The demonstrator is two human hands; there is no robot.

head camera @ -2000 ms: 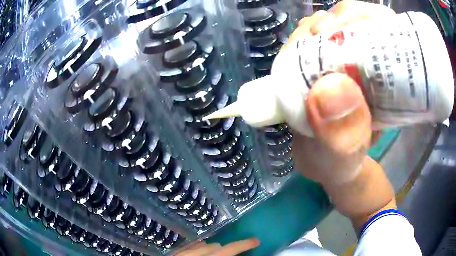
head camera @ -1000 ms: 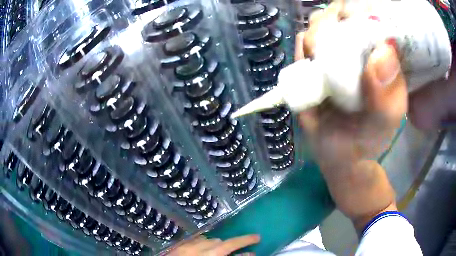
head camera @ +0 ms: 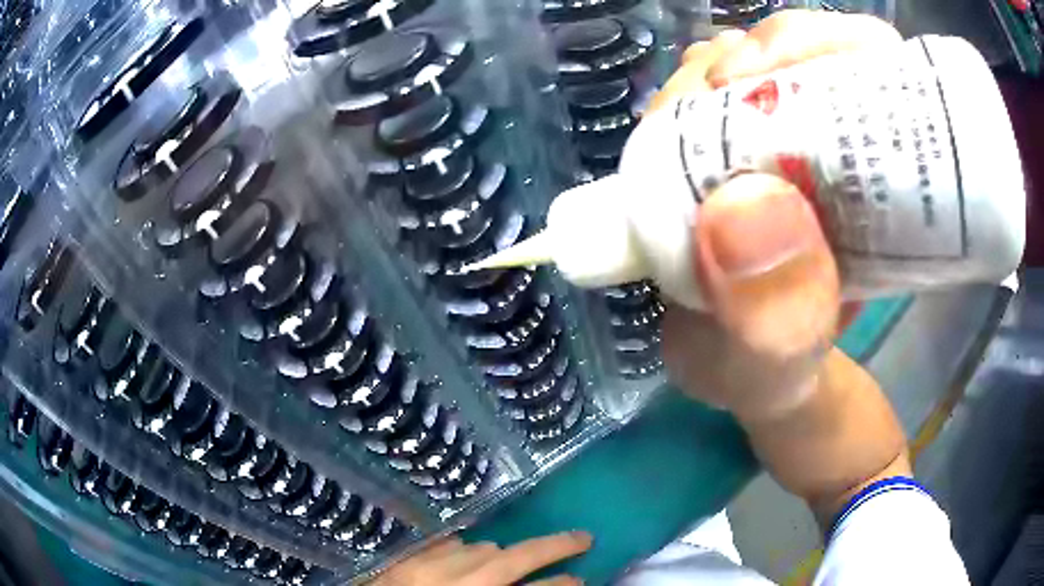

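Note:
My right hand (head camera: pixel 773 263) grips a white glue bottle (head camera: pixel 887 172) with a printed label and red marks, held tilted sideways at the right. Its pale pointed nozzle (head camera: pixel 517 254) points left, with the tip at the black round parts (head camera: pixel 441 172) in a middle row. Whether it touches them I cannot tell. The parts stand in overlapping rows in a clear tray (head camera: pixel 504 195). My left hand (head camera: pixel 481 564) is at the bottom edge by the tray's near edge, cut off by the frame; its fingers are partly visible, and what it holds, if anything, is hidden.
A teal-green mat (head camera: pixel 653 486) lies under and in front of the tray. A white sleeve with a blue striped cuff (head camera: pixel 882 492) covers my right wrist. Grey floor with a yellow line (head camera: pixel 944 401) shows at the right.
The bottle was blurred and farther right one second ago; it has moved left and its label faces me again. The tray has shifted slightly in view. The left hand stays at the near edge.

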